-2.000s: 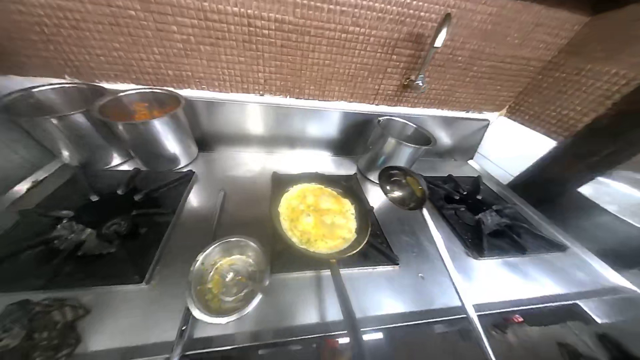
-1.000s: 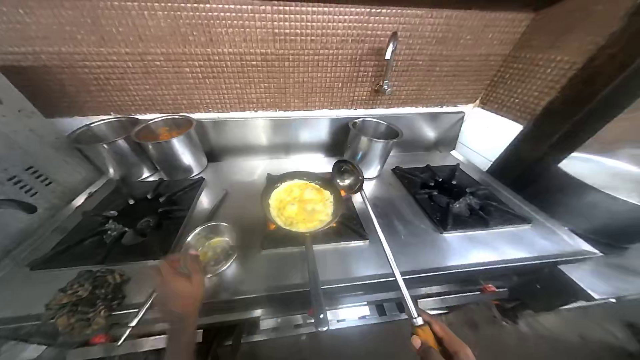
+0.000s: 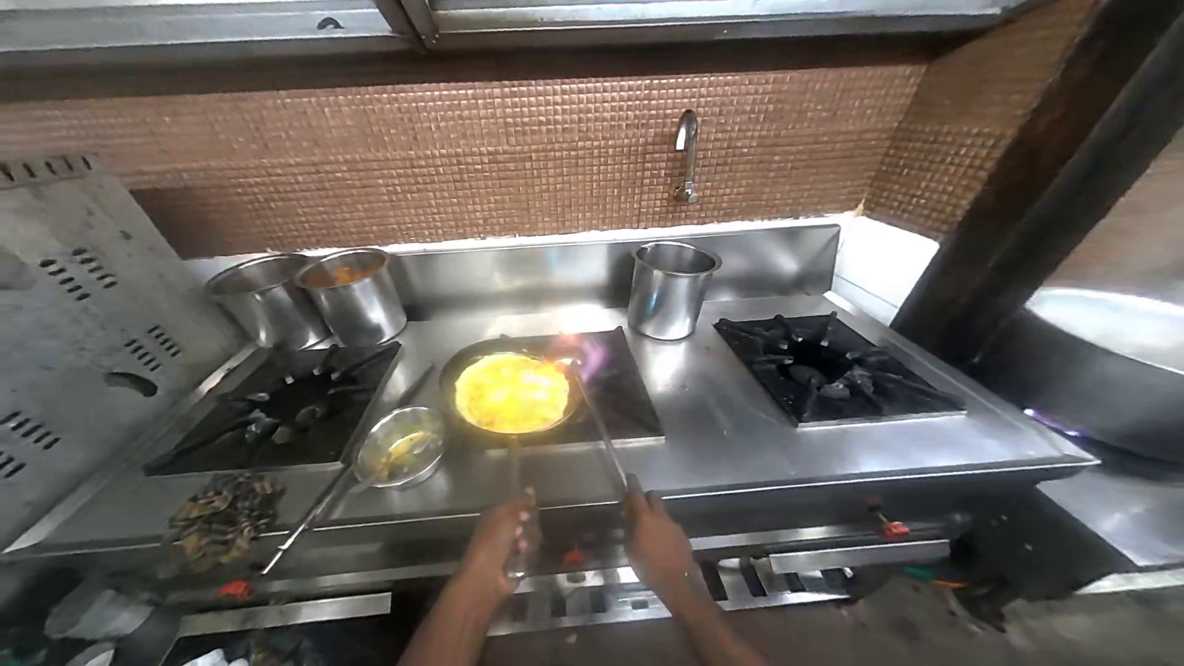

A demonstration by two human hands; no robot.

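A frying pan (image 3: 449, 384) with a yellow omelette (image 3: 511, 392) sits on the middle burner, and a bright flame flares at its right edge. My left hand (image 3: 509, 536) is closed around the pan's handle. My right hand (image 3: 652, 532) grips the long metal handle of a utensil (image 3: 603, 433), whose far end lies against the pan's right side, blurred by the flame. To the left of the pan stands a metal bowl (image 3: 400, 448) with yellow residue. A long-handled metal utensil (image 3: 310, 523) lies beside it, partly hidden by the bowl.
Two steel pots (image 3: 268, 301) (image 3: 356, 296) stand at the back left, one with orange food. Another steel pot (image 3: 672, 291) is behind the middle burner. Burners flank left (image 3: 296, 407) and right (image 3: 823, 370). A crumpled cloth (image 3: 227, 518) lies front left; a tap (image 3: 686, 157) projects from the wall.
My left hand has moved from beside the bowl to the pan's handle. The right hand has moved left, and the utensil's end is now at the pan. A bright flame has flared up.
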